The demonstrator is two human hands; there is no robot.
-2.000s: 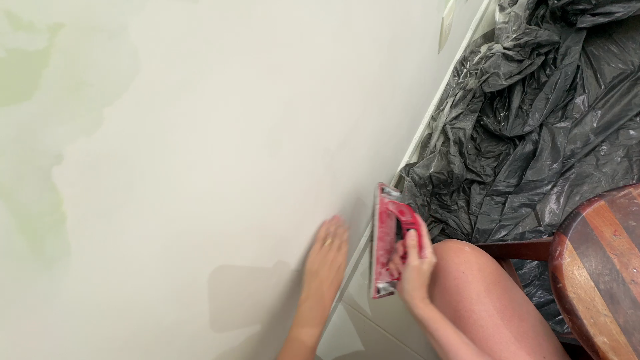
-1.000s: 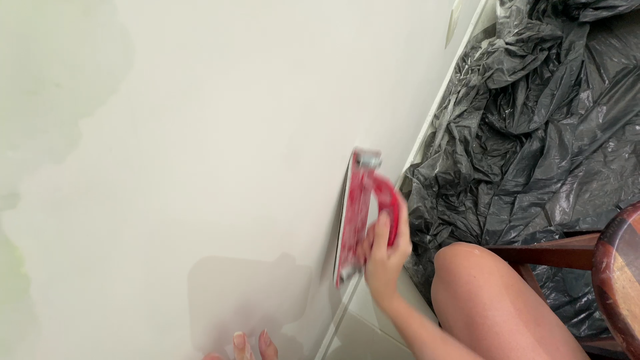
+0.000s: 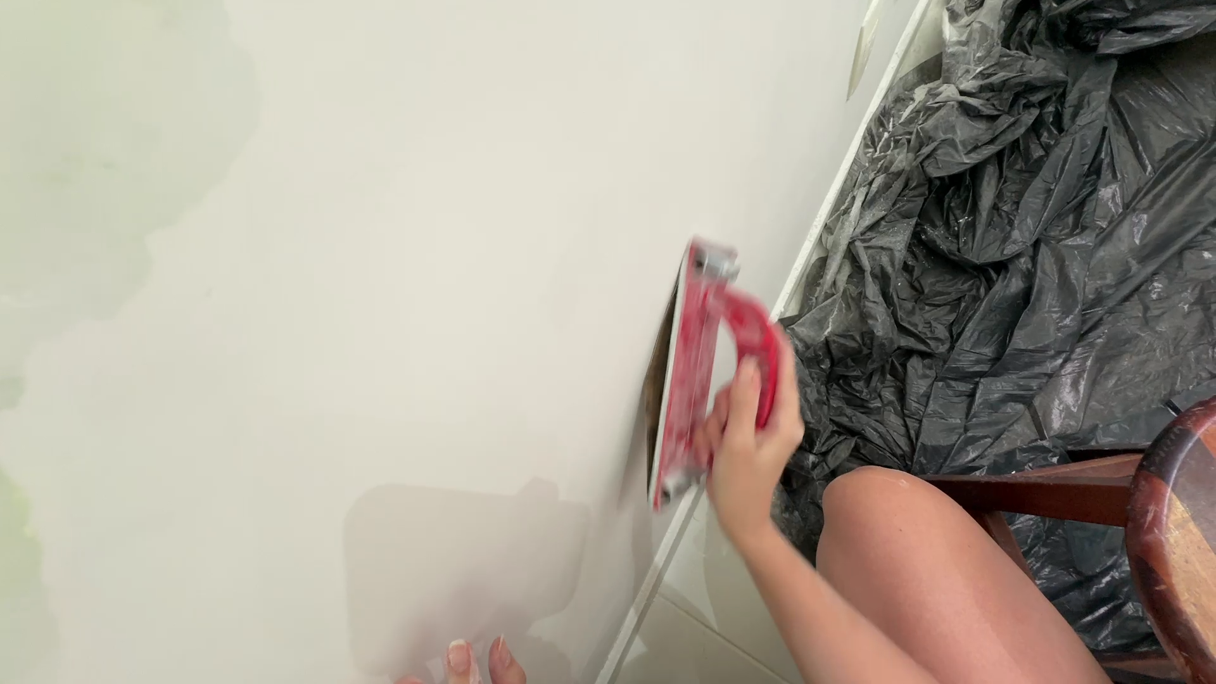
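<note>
My right hand is closed around the curved handle of a red hand sander with metal clamps at its ends. The sander stands on edge close to the white wall, its dark sanding face turned toward the wall; whether it touches along its whole length I cannot tell. Only the fingertips of my left hand show at the bottom edge, against the wall with nothing seen in them. The rest of that hand is out of view. Pale green patches mark the wall at the left.
Crumpled black plastic sheeting covers the floor at the right. A white edge strip runs diagonally along the wall, with pale tiles below. My bare knee is beside a wooden stool.
Two seconds ago the sander was beside the edge strip; now it is farther left, over the wall. My left hand, earlier seen whole on the wall, has dropped mostly below the frame.
</note>
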